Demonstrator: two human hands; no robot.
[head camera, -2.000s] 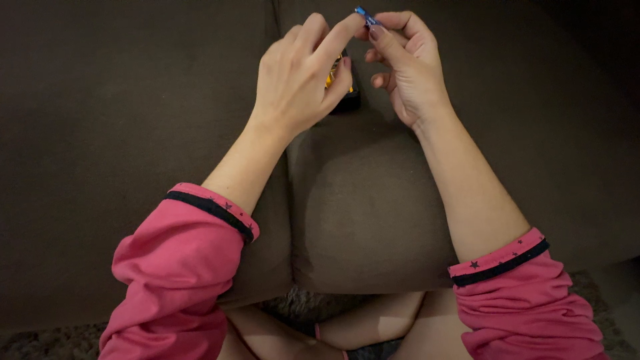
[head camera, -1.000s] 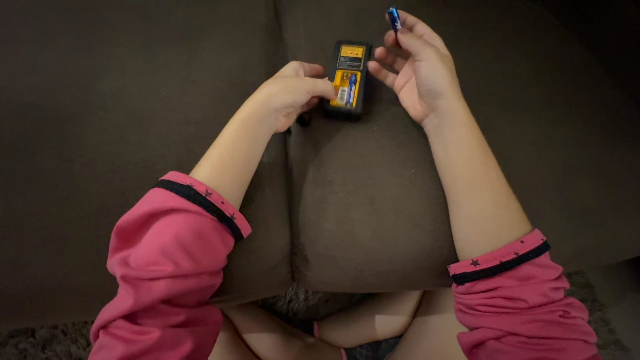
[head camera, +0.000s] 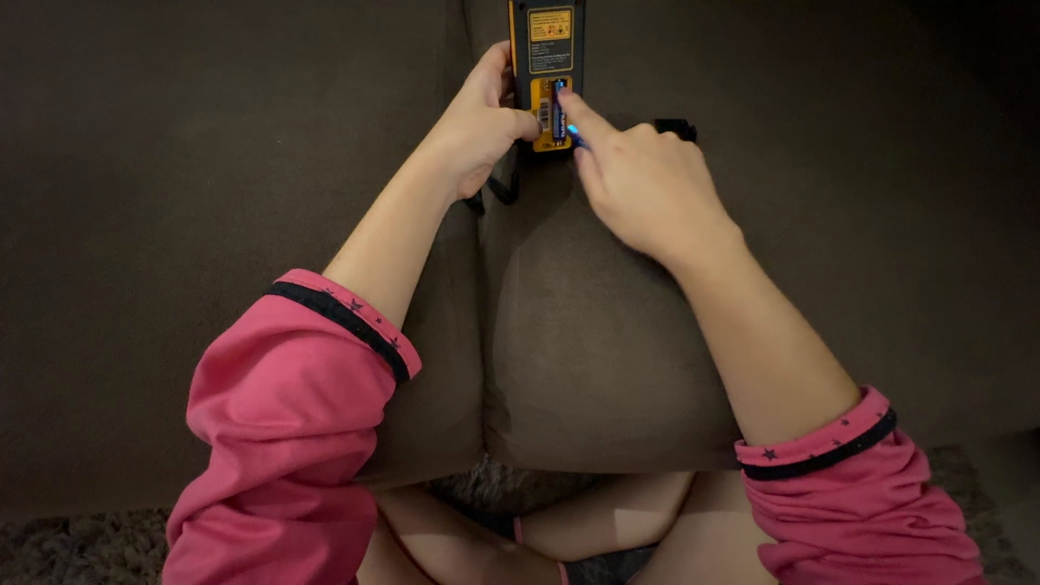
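A black and yellow handheld device (head camera: 551, 49) is held back side up, with its battery compartment uncovered at the lower end. My left hand (head camera: 487, 122) grips its left edge, the thumb on the compartment's side. One blue battery (head camera: 559, 122) lies lengthwise in the compartment. The index fingertip of my right hand (head camera: 654, 183) touches the upper part of that battery. A second blue, shiny object, which looks like a battery (head camera: 577, 136), shows under my right fingers, mostly hidden. A label with writing covers the device's back.
The device is over a dark brown sofa seat (head camera: 601, 349) with a seam down the middle. A black strap (head camera: 504, 188) hangs below my left hand. A small black piece (head camera: 676, 127) lies behind my right hand. A shaggy rug (head camera: 73, 544) and crossed legs are below.
My right hand, raised with a blue battery a second ago, has come down to the device's compartment. My left hand has taken hold of the device by its edge.
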